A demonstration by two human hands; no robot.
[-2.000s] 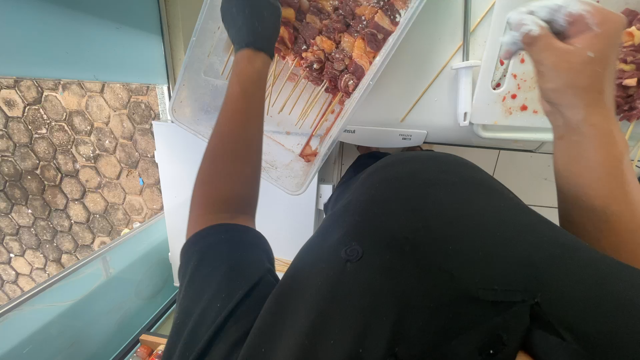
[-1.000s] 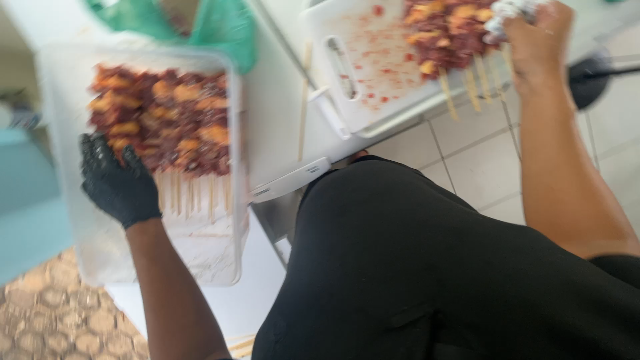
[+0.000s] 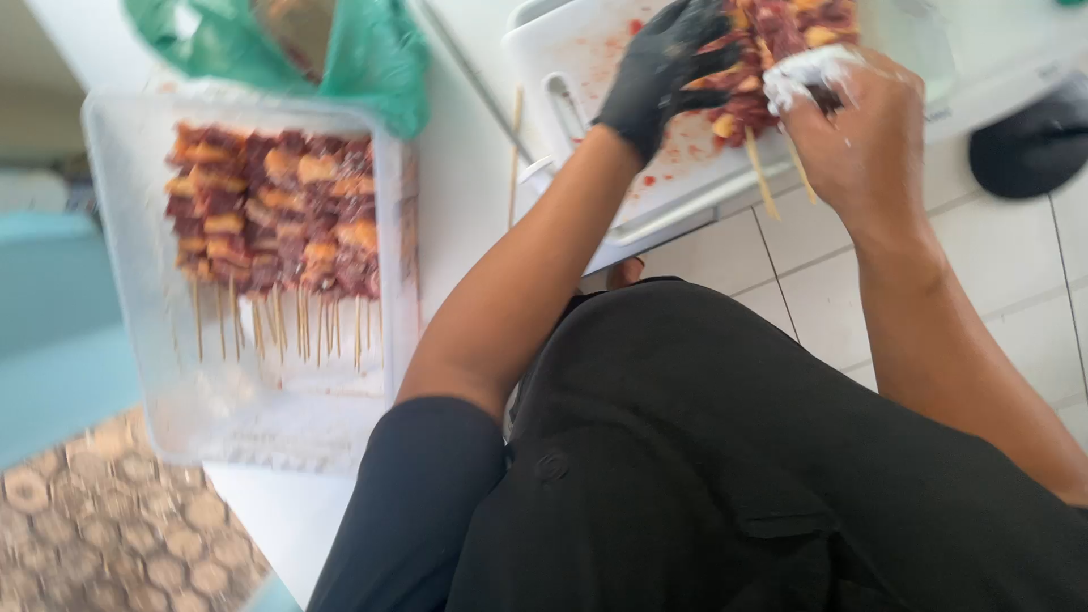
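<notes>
My left hand [image 3: 667, 72], in a black glove, reaches over a white cutting board [image 3: 586, 42] with its fingers at the left edge of a group of raw meat skewers [image 3: 786, 30]. Whether it grips them is unclear from the blur. My right hand [image 3: 858, 127] has no glove and is closed on a crumpled white cloth or tissue [image 3: 812, 72], just above the lower ends of those skewers. Red stains mark the board. At the left, a clear plastic tub [image 3: 395, 255] holds rows of meat skewers [image 3: 276, 212] with their bare sticks toward me.
A green plastic bag [image 3: 382, 59] lies open behind the tub. A loose wooden skewer [image 3: 515, 157] and a thin metal rod [image 3: 476, 76] lie between tub and board. A round black object [image 3: 1033, 140] is at the right, above the tiled floor [image 3: 816, 280].
My gloved left hand has moved from the tub across to the skewers on the board. My right hand still holds the white cloth or tissue. The view has shifted to the right since the earliest frame.
</notes>
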